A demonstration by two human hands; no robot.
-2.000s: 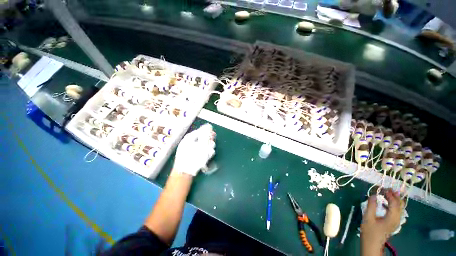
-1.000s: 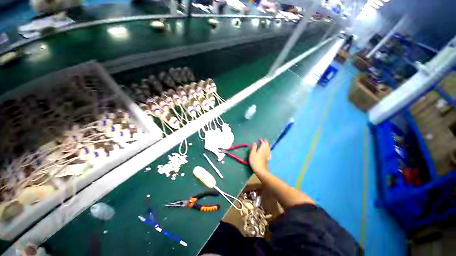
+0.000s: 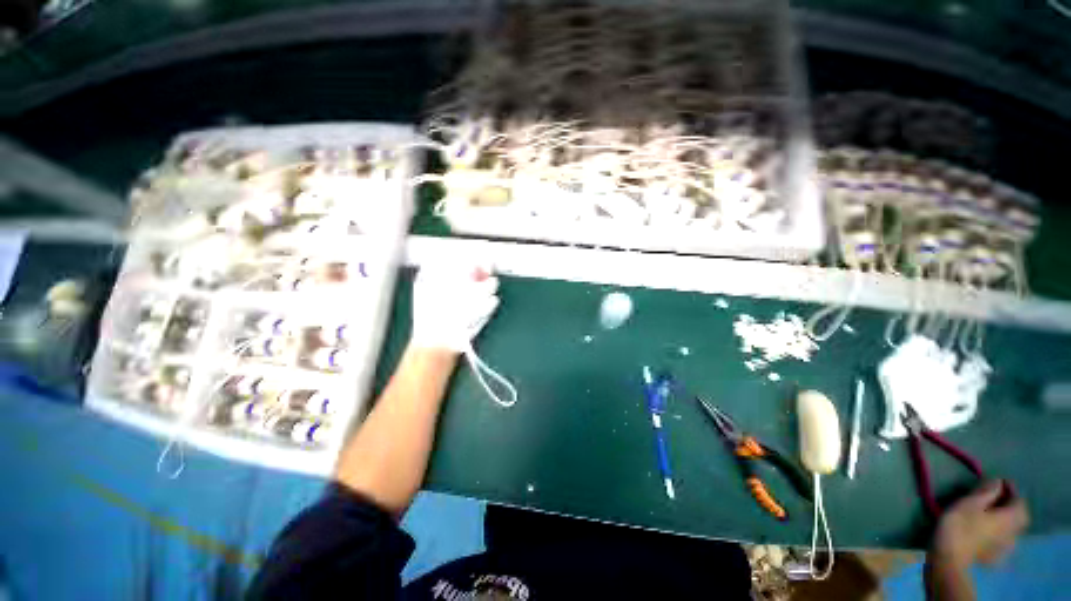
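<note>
My left hand, in a white glove, is closed at the bench's back strip. A white cord loop hangs from it; the part inside the fist is hidden. My bare right hand is low at the right, blurred, with its fingers curled on a handle end of the red-handled pliers. Their jaws lie at the edge of a crumpled white glove. A cream oval body with a cord loop lies left of a slim silvery stick. Orange-and-black long-nose pliers lie beside it.
A divided white tray of banded cores stands left. A deeper pale bin of corded cores is behind. More cores stand back right. A blue pen-like tool, clear bottle and small white bits lie mid-bench.
The view has swung back left, bringing my gloved left hand into view, with a cord loop hanging that did not show earlier. My right hand has moved off the crumpled glove to the red handles.
</note>
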